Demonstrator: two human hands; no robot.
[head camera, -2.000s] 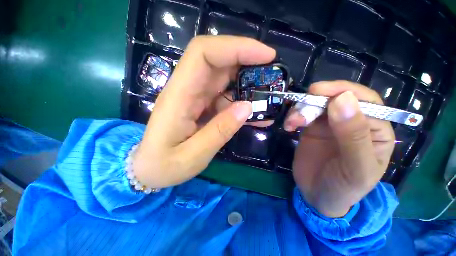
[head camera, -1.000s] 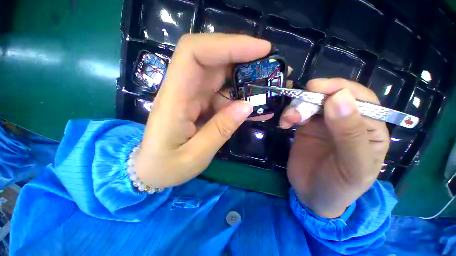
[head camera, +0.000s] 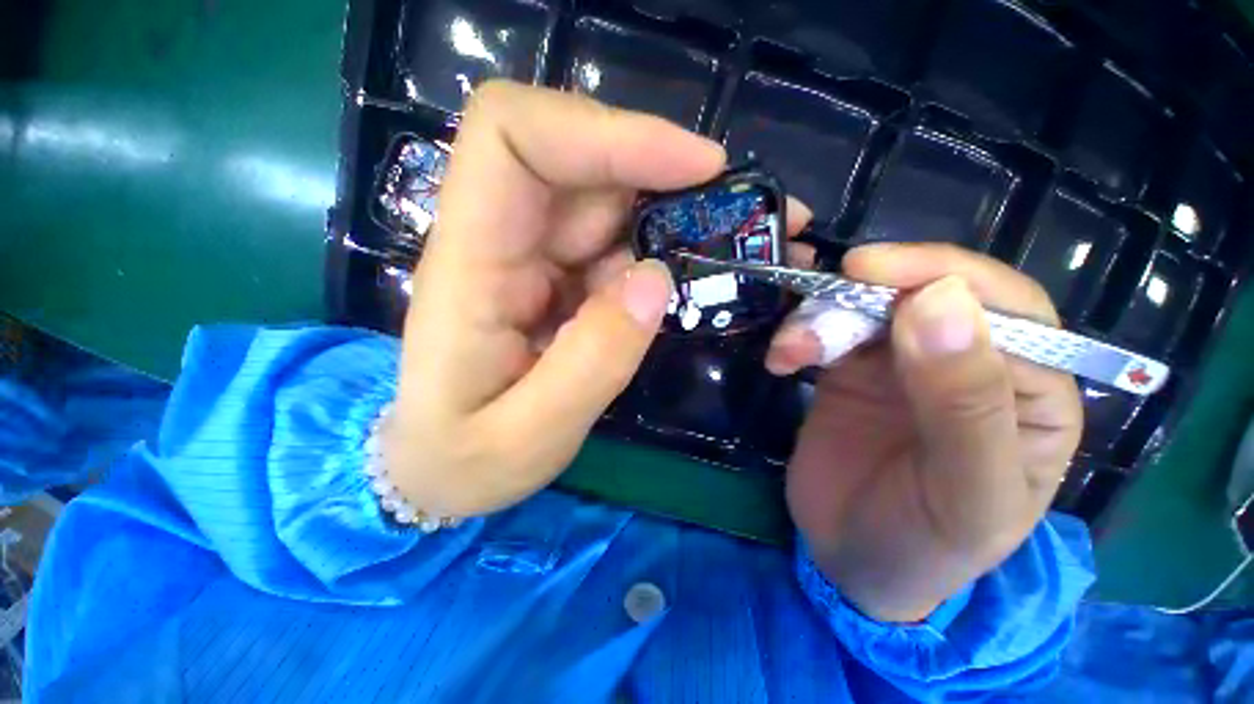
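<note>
My left hand (head camera: 530, 296) holds a black rounded-square watch housing (head camera: 773, 206) by its edges, thumb at the lower left, index finger at the top. Its open side faces up. A blue circuit board (head camera: 701, 215) fills the upper part, and a white rectangle (head camera: 714, 290) lies in the lower part. My right hand (head camera: 949, 413) grips silver tweezers (head camera: 1045, 344) with a red mark near the blunt end. Their tip is inside the housing, just below the board; what it touches is too small to tell. A whitish cover (head camera: 842, 330) is on a right fingertip.
A glossy black blister tray (head camera: 935, 179) with square pockets lies beneath the hands. Another unit with exposed inner parts (head camera: 415, 182) sits in a left pocket. The green mat (head camera: 165, 179) shows around the tray. A white cable (head camera: 1210, 591) is at the right edge.
My left thumb has shifted left on the housing, baring more of its lower left corner with white spots. The housing is tilted slightly differently. The tweezers' blunt end has moved slightly down and right.
</note>
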